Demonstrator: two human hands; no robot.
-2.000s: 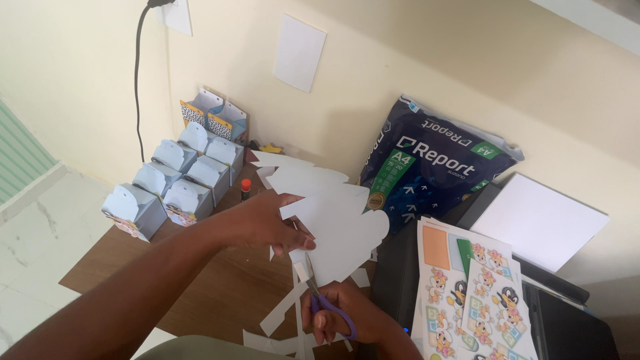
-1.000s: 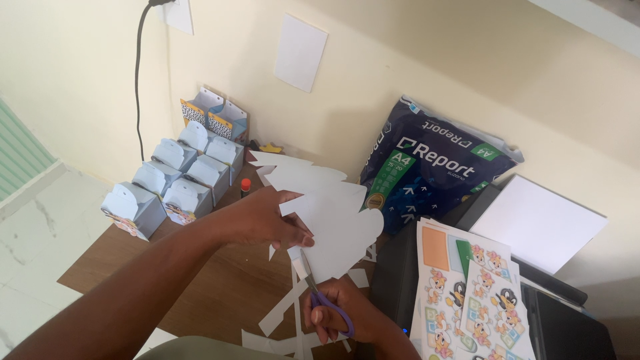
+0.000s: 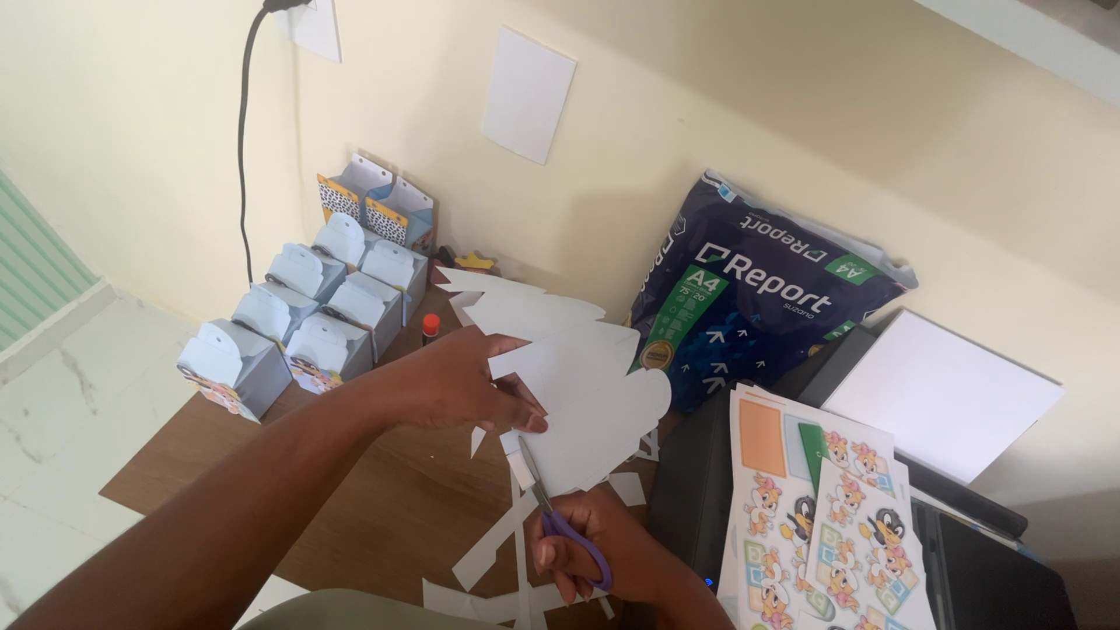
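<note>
My left hand (image 3: 472, 385) pinches the edge of a white paper cut-out (image 3: 582, 394) with rounded tabs, thumb on top. Below it, my right hand (image 3: 582, 547) has its fingers through the purple handles of a pair of scissors (image 3: 551, 512). The scissors' blades point up at the sheet's lower left edge, close under my left thumb, beside a narrow strip of paper. Another white cut-out (image 3: 525, 311) with pointed edges lies behind the held one. Cut paper strips (image 3: 490, 542) lie on the brown tabletop around my right hand.
Several light-blue paper boxes (image 3: 262, 350) stand at the left, near a glue stick with a red cap (image 3: 430, 328). A blue A4 paper pack (image 3: 752, 289) leans on the wall. Printed cartoon sheets (image 3: 822, 525) lie on a black printer (image 3: 989, 560) at the right.
The held cut-out has shifted and tilted slightly between my hands. Both hands stay in nearly the same place, with the scissors still at the paper's lower edge.
</note>
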